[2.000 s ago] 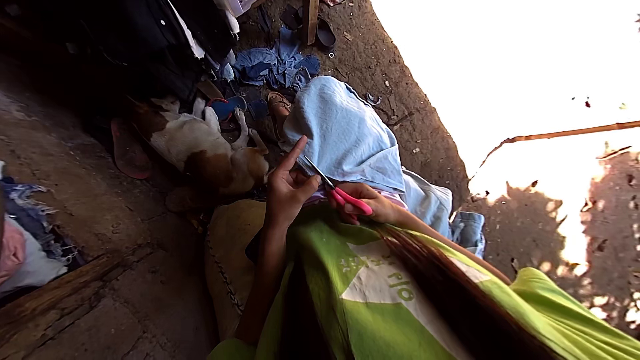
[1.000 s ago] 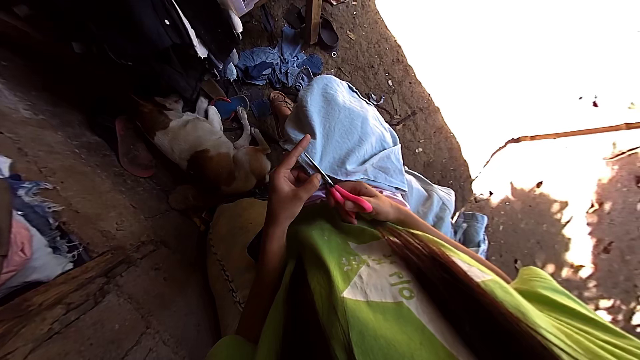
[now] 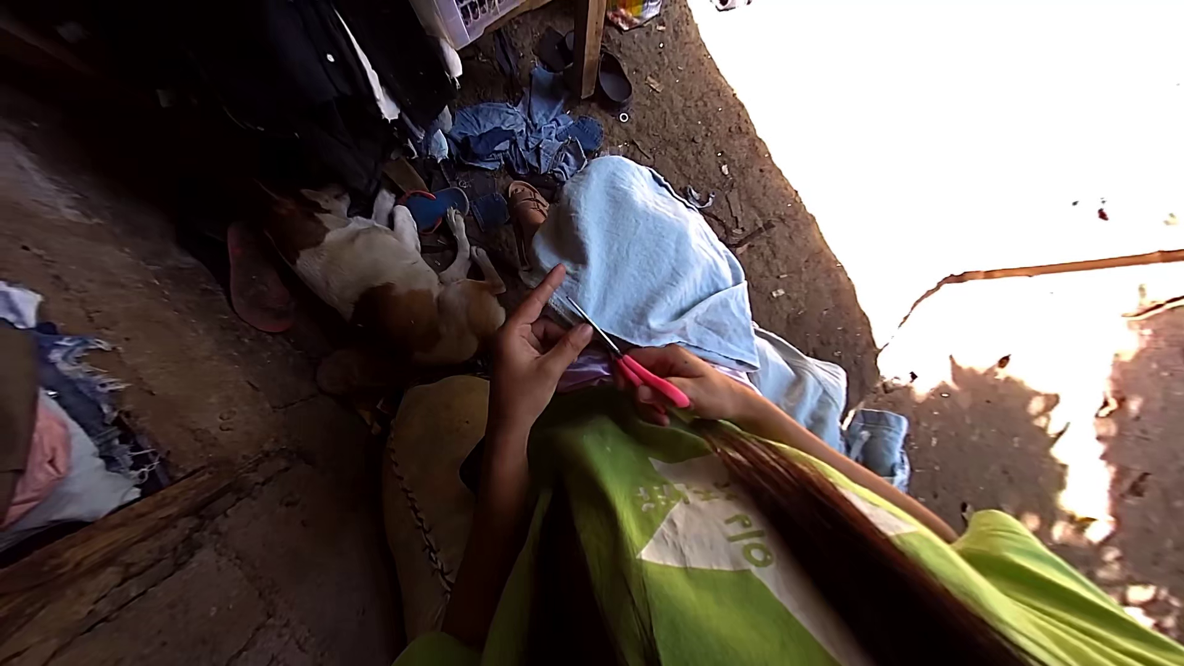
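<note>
My right hand is closed around the red handles of a pair of scissors, whose narrow metal blades point up and left toward my left hand. My left hand is raised beside the blade tips, its index finger extended and thumb apart; whether a thread or other fine thing is between its fingers cannot be told. Light blue denim cloth lies over my lap and knee, just beyond both hands.
A brown and white dog lies on the ground at left, near a reddish slipper. Crumpled blue denim lies by a wooden post. Frayed fabric pieces are at far left. A sack-like seat is beside me.
</note>
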